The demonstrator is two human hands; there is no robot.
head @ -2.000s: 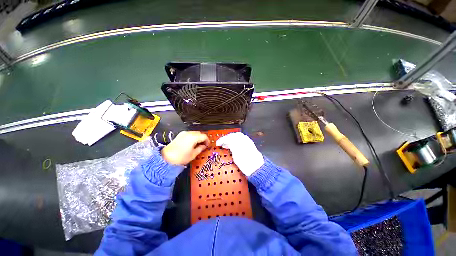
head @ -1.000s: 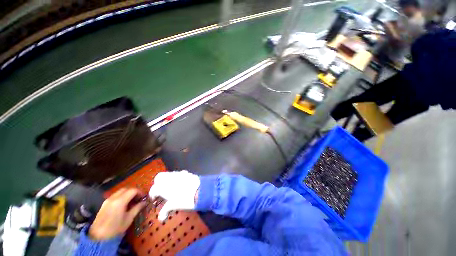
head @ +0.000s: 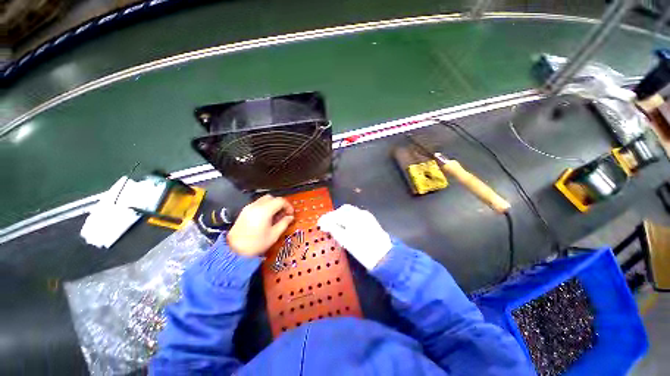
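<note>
The orange-red hole plate [head: 312, 283] lies in front of me, its rows of round holes running away from my body. A small pile of thin metallic and dark parts [head: 289, 251] lies on its left middle. My bare left hand [head: 258, 225] is at the plate's upper left edge, fingers curled together; whether a small part is between them cannot be seen. My white-gloved right hand [head: 355, 233] is at the plate's upper right edge, fingertips over the holes; what they hold, if anything, is too small to tell.
A black fan [head: 273, 153] stands behind the plate. A clear parts bag [head: 117, 301] and yellow reel stand [head: 178, 206] are left. A yellow sponge [head: 427, 178], soldering iron [head: 477, 186], solder reel [head: 599, 182] and blue bin [head: 621, 294] of dark parts are right.
The view swung right, showing a person there, and has swung back. Both hands stay over the plate's upper part; they are slightly farther apart than two seconds ago.
</note>
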